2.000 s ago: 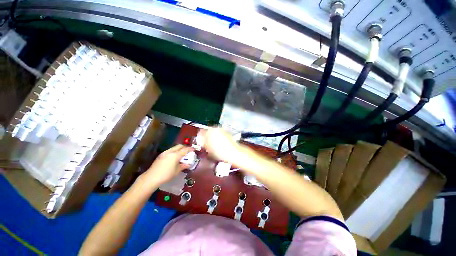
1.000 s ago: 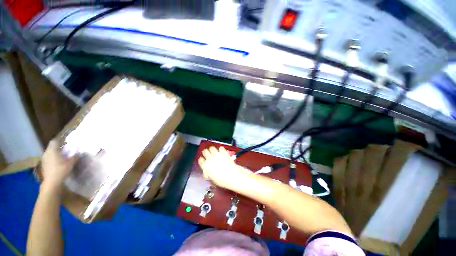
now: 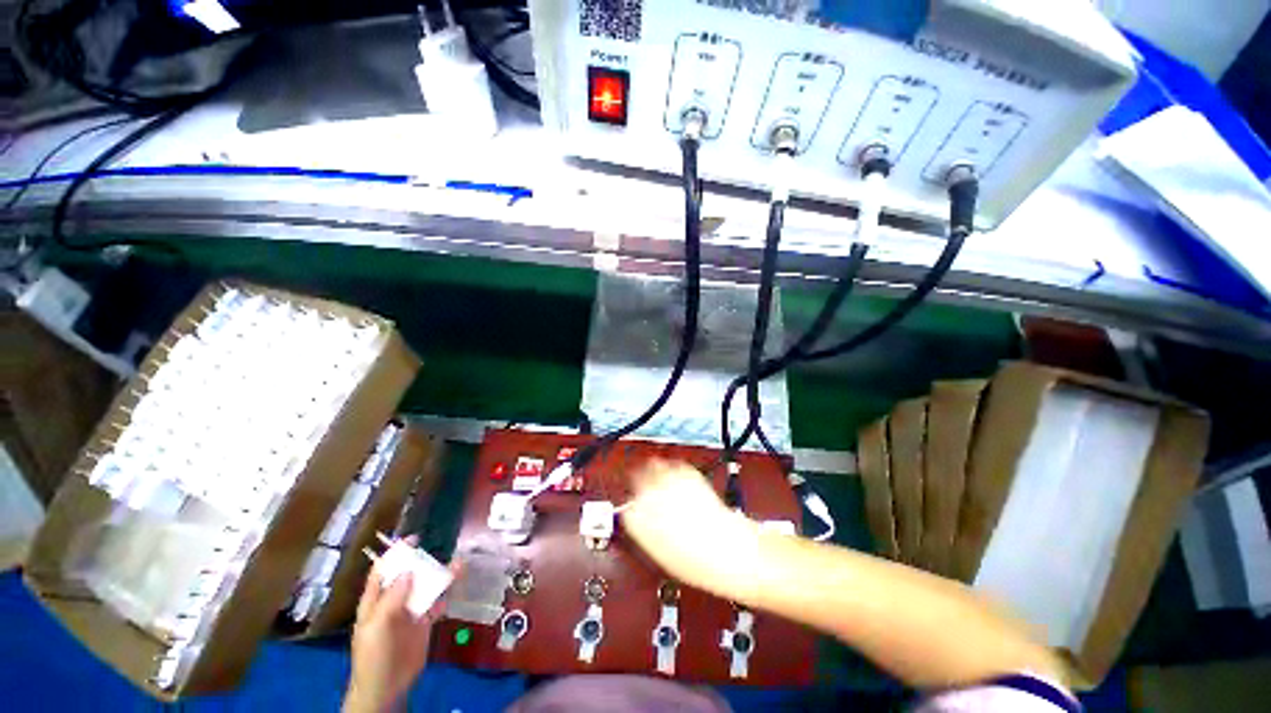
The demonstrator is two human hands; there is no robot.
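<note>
The dark-red test fixture (image 3: 558,666) lies in front of me, with red digits at its upper left and a green light at its lower left. My left hand (image 3: 390,627) holds a white charger (image 3: 414,574), prongs pointing up-left, beside the fixture's left edge. A white block (image 3: 510,515) sits at the first station and another (image 3: 597,522) at the second; a white USB lead (image 3: 552,488) lies at the first. My right hand (image 3: 683,522) is over the middle of the fixture; its fingers are blurred, and what they touch cannot be told. Metal clamps (image 3: 591,634) line the near half.
A tilted carton (image 3: 383,365) of white chargers stands at left, another filled carton beneath. Nested brown cartons (image 3: 962,460) stand at right. The tester (image 3: 836,105) on the shelf has black cables hanging to the fixture. A silver sheet (image 3: 641,334) lies behind the fixture.
My left hand has moved from the carton to the fixture's left side and now holds a charger. My right hand has moved right from the first station. The view has shifted.
</note>
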